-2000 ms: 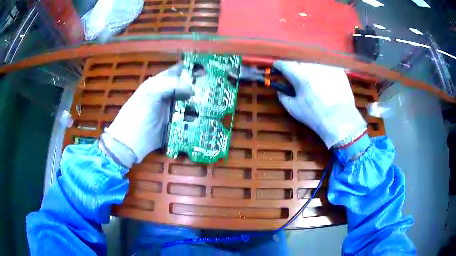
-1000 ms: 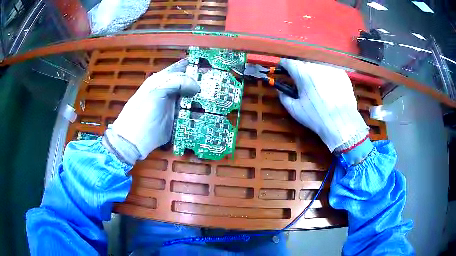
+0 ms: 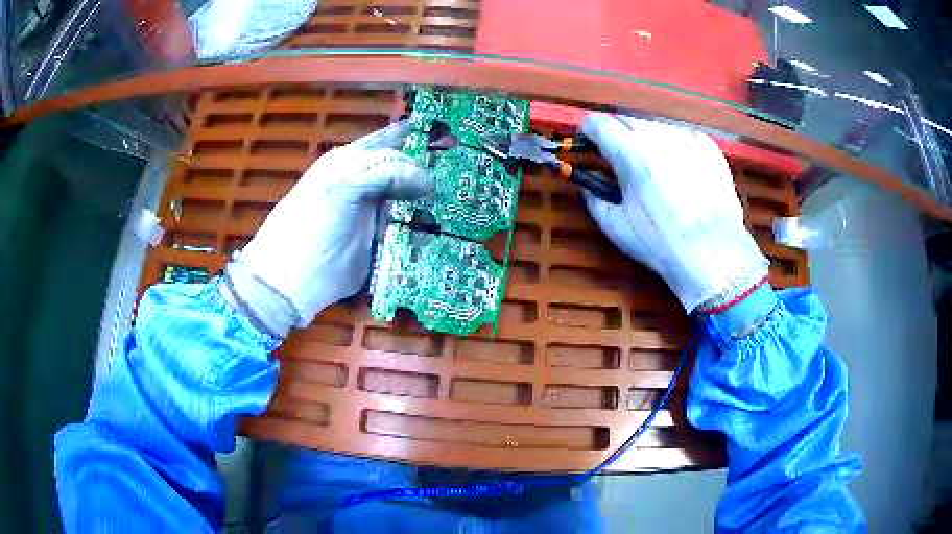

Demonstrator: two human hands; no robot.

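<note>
A green circuit board panel (image 3: 454, 224) with several notched sections is held over the orange-brown slotted tray (image 3: 449, 360). Its far end reaches up to the guard's rail. My left hand (image 3: 324, 214), in a white knit glove, grips the panel's left edge with the thumb on top. My right hand (image 3: 673, 203), gloved with a red band at the cuff, holds side cutters (image 3: 543, 149) with orange-and-black handles. Their steel jaws lie over the panel's upper right edge, at a gap between sections. Whether the jaws touch the board cannot be told.
The clear guard's orange-brown rail (image 3: 344, 73) crosses above the tray. A red block (image 3: 626, 47) lies at the far right, a white bundle (image 3: 245, 23) at the far left. A small green piece (image 3: 186, 274) is at the tray's left edge. A blue cord (image 3: 652, 417) hangs from my right cuff.
The panel and my left hand have moved slightly right. The panel came out of a tilt and blur. The cutter jaws have gone from beside the panel's edge to over it.
</note>
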